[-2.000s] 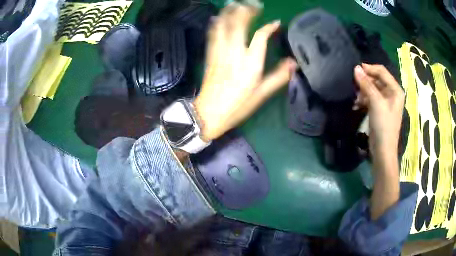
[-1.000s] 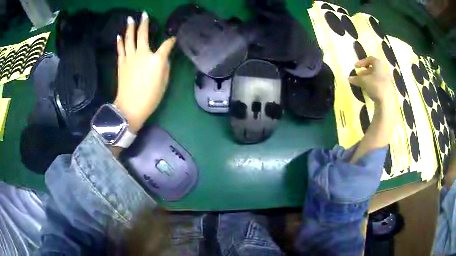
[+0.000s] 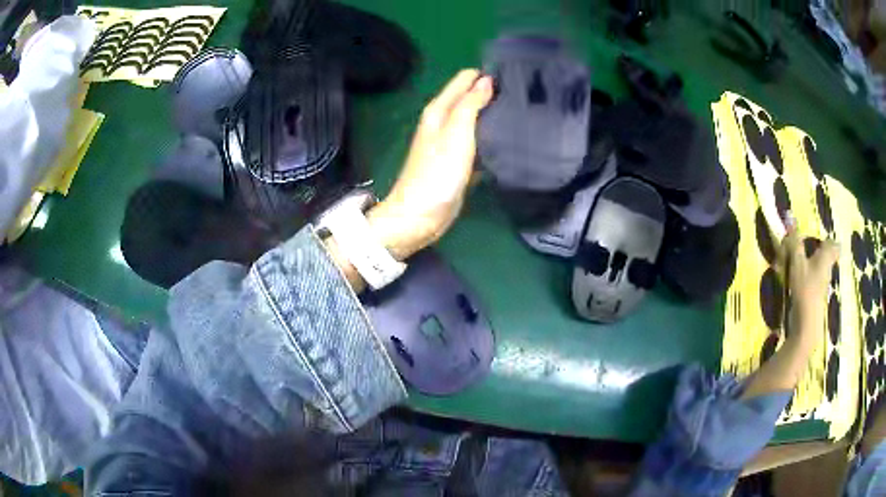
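My left hand (image 3: 427,180), with a white-banded watch, has its fingers at the left edge of a blurred oval base plate (image 3: 534,121) and appears to grip it; the thumb is hidden. My right hand (image 3: 811,277) is over the yellow-and-white liner sheets (image 3: 733,311) with black oval pads at the right. Its fingertips touch the sheet; whether they pinch a pad cannot be told. A grey plate with black patches (image 3: 604,286) lies at the lower edge of a dark plate heap (image 3: 656,146). A grey-violet plate (image 3: 457,349) lies partly under my left forearm.
Ribbed black shells (image 3: 291,126) and dark oval pieces (image 3: 180,233) lie at the left. A yellow sheet of black crescents (image 3: 151,41) is at the upper left, beside a person's white sleeve (image 3: 49,107). The green table's front edge (image 3: 544,432) runs below.
My left hand has gone from raised over the left-hand parts to the edge of the blurred plate, which has shifted from the heap. My right hand stays at the sheets. The view has shifted.
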